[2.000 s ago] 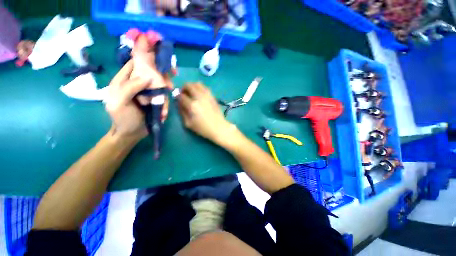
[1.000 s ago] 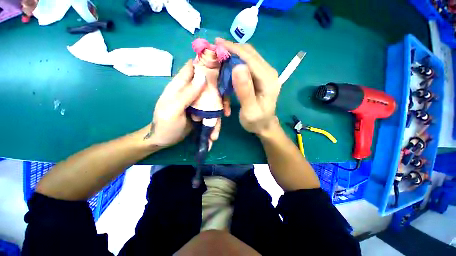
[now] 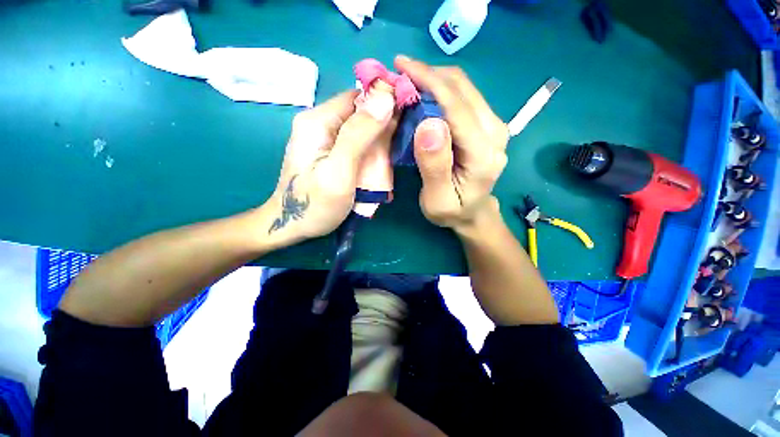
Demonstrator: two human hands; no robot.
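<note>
A figure [image 3: 374,171] with a pink head piece and black legs is held upright above the bench's front edge, its legs pointing down toward my lap. My left hand [image 3: 329,162] is closed around its body, thumb near the pink hair. My right hand [image 3: 462,149] presses a dark blue-grey piece [image 3: 412,132] against the figure's side, between thumb and fingers. The fingers hide part of the torso and of the dark piece.
White tissue [image 3: 257,75] lies back left on the green bench [image 3: 111,196]. A white glue bottle [image 3: 459,24] is at the back. A pale strip tool [image 3: 534,107], yellow-handled cutters [image 3: 552,226] and a red heat gun [image 3: 650,192] lie right, beside a light blue tray [image 3: 667,329] of figures.
My right hand has come from the bench to the dark piece on the figure. The figure has tilted slightly, and my left thumb has moved up to its head. The view has shifted too.
</note>
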